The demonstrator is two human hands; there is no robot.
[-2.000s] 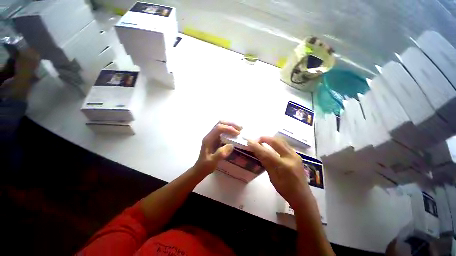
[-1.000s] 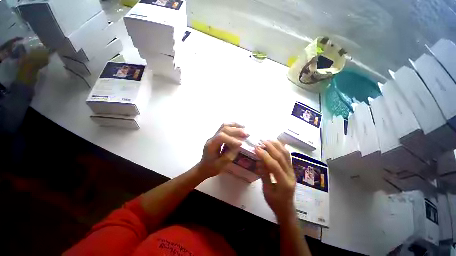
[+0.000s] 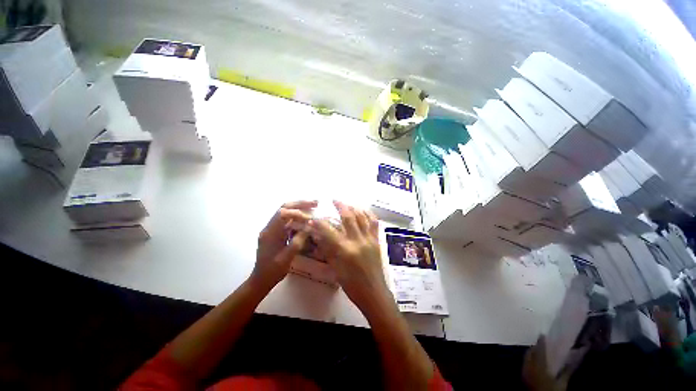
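A white retail box (image 3: 314,270) with a dark picture panel stands at the table's front edge, in front of me. My left hand (image 3: 284,243) holds its left side, and my right hand (image 3: 349,248) is over its top and right side. The fingers of both hands meet at the top of the box and hide most of it, so the lid flap cannot be made out. Beside my right hand a box (image 3: 413,284) lies with its dark panel and print facing up. Another box (image 3: 394,200) lies behind it.
White boxes stand in stacks at the left (image 3: 109,182) and back left (image 3: 162,85). Leaning rows of boxes (image 3: 526,145) fill the right. A cream bag (image 3: 379,122) and teal basket (image 3: 435,142) are by the wall. Another person's hand (image 3: 539,365) is at a box, lower right.
The view has turned to the right, so the table's things sit further left and more boxes show at right. Both hands stay on the box, with the right fingers now closer to the left ones.
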